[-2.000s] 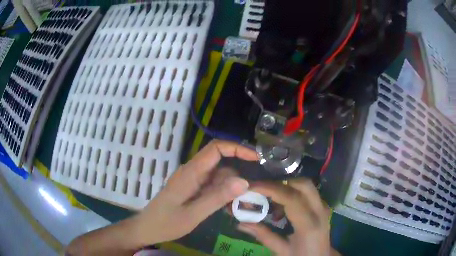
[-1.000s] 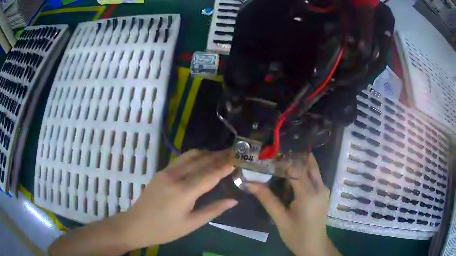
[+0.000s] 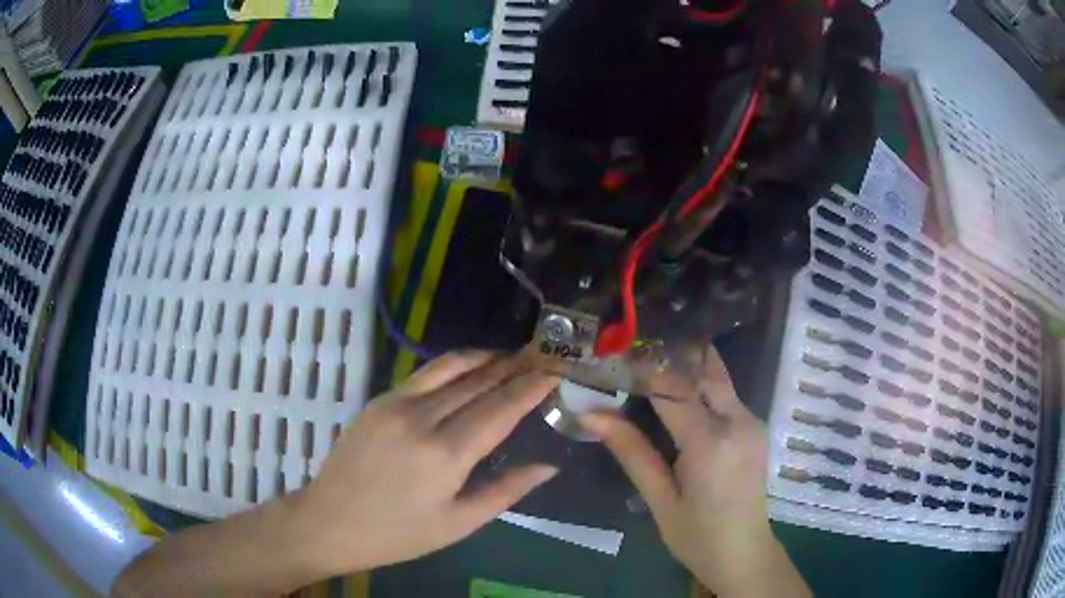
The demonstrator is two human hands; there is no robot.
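The black test fixture (image 3: pixel 666 175) stands at the centre with red and black wires. Its metal pressure head (image 3: pixel 568 339) sits low over the white ring (image 3: pixel 590 397), which lies in the shiny round seat (image 3: pixel 558 417). My left hand (image 3: pixel 409 438) lies at the left of the head, its fingertips at the head's lower left edge and its thumb apart. My right hand (image 3: pixel 695 467) is at the right, its thumb touching the white ring and its fingers by a clear plate. Whether either hand grips anything is hidden.
A mostly empty white parts tray (image 3: pixel 239 275) lies left, with filled trays (image 3: pixel 64 187) beyond it. Another filled tray (image 3: pixel 911 386) lies right. A small clear box (image 3: pixel 472 152) stands behind. A white paper strip (image 3: pixel 566 534) lies in front. A blue tube (image 3: pixel 403 339) runs left of the fixture.
The white ring went from my right fingers into the seat under the pressure head. Both hands moved to the head, then stayed nearly still. The camera view has shifted.
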